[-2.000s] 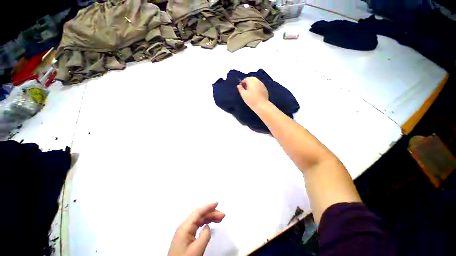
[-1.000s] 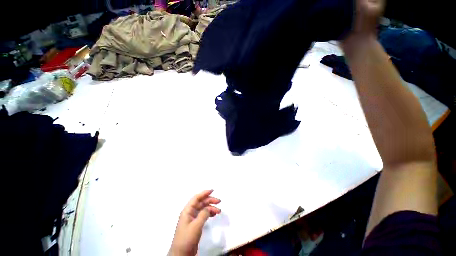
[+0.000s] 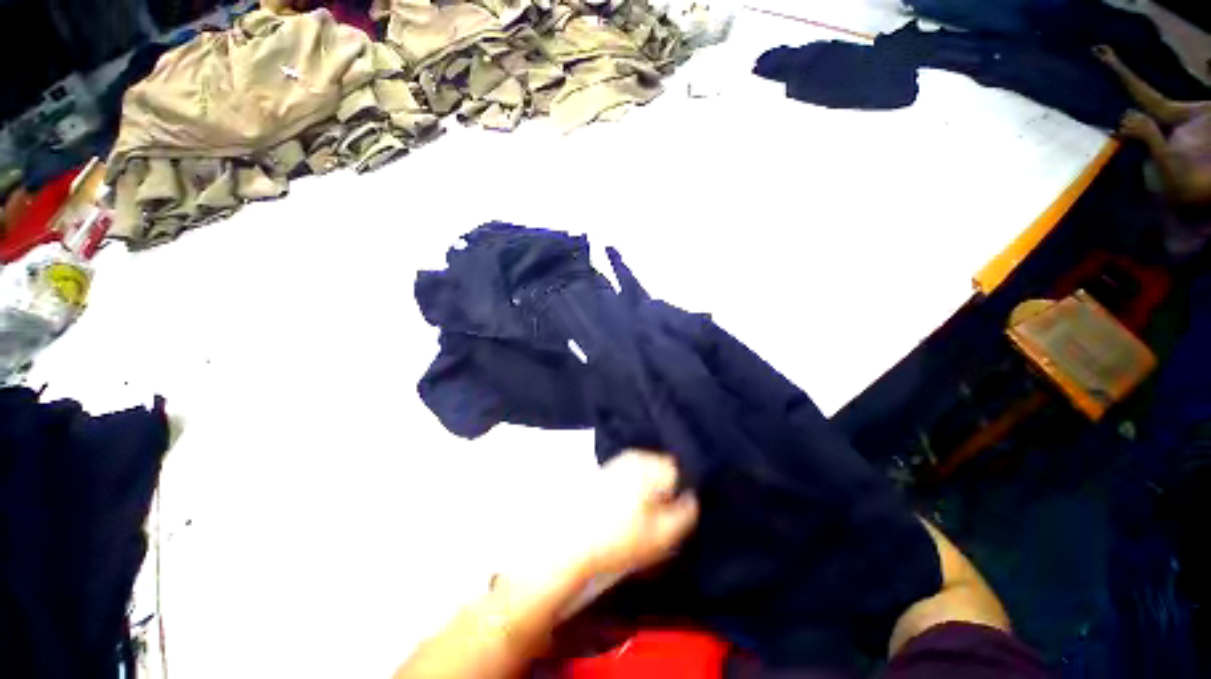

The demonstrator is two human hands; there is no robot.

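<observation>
A navy garment (image 3: 744, 438) lies across the white table (image 3: 319, 398) and drapes over its near edge towards me. Its bunched far end rests on the table, with a small pale spot near its middle. My left hand (image 3: 644, 511), blurred, is at the garment's left edge with its fingers curled against the cloth; whether it grips the cloth is not clear. My right forearm comes in at the lower right, and my right hand is hidden behind or under the cloth.
Beige cloth heaps (image 3: 266, 86) lie along the far side. A dark pile (image 3: 73, 517) hangs at the left. A separate navy piece (image 3: 850, 73) lies farther across. A plastic bag (image 3: 40, 299) is at the far left. A stool (image 3: 1082, 348) and another person's hands (image 3: 1155, 126) are at the right.
The navy garment was bunched on the table, then lifted high by my right hand, and now stretches down towards me. My left hand has moved from bare table to the cloth.
</observation>
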